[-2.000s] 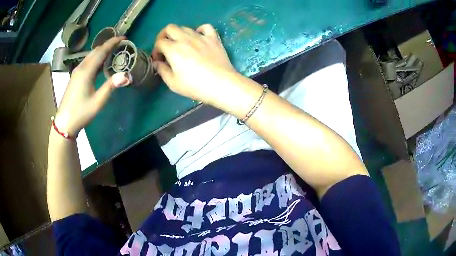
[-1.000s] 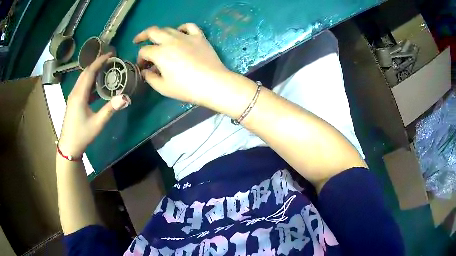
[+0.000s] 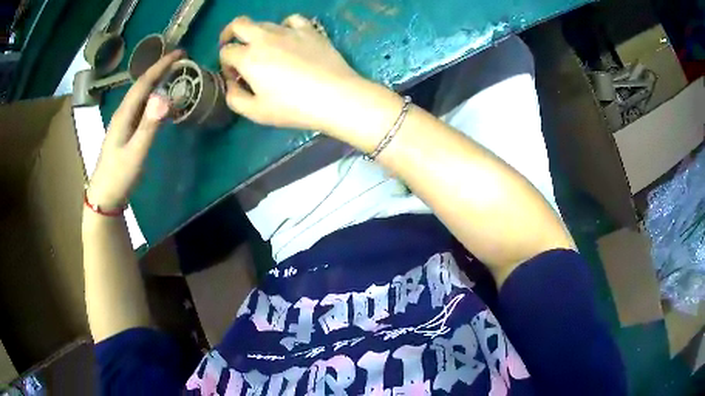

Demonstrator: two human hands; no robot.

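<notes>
A short beige fan module point(image 3: 202, 94), a cylinder with a spoked ring face turned to the left and up, is held over the green bench mat. My left hand point(image 3: 139, 135) grips its spoked end, with the thumb and fingers at the ring's rim. My right hand point(image 3: 278, 73) is at the other end of the module, fingers bent; its fingertips are partly hidden, and I cannot tell what they hold. Beige body shells point(image 3: 147, 56) with round cups and long troughs lie just beyond my left hand.
A large brown carton point(image 3: 39, 178) stands at the left, below the bench edge. A white sheet point(image 3: 89, 131) lies at the bench's left. At the right is an open carton point(image 3: 661, 147) with loose beige parts point(image 3: 630, 89), and crumpled clear plastic bags point(image 3: 676, 240) beside it.
The module is still between both hands. Since one second ago my hands have moved slightly up in the view, and the spoked face is turned more to the side. My left thumb has moved up along its rim.
</notes>
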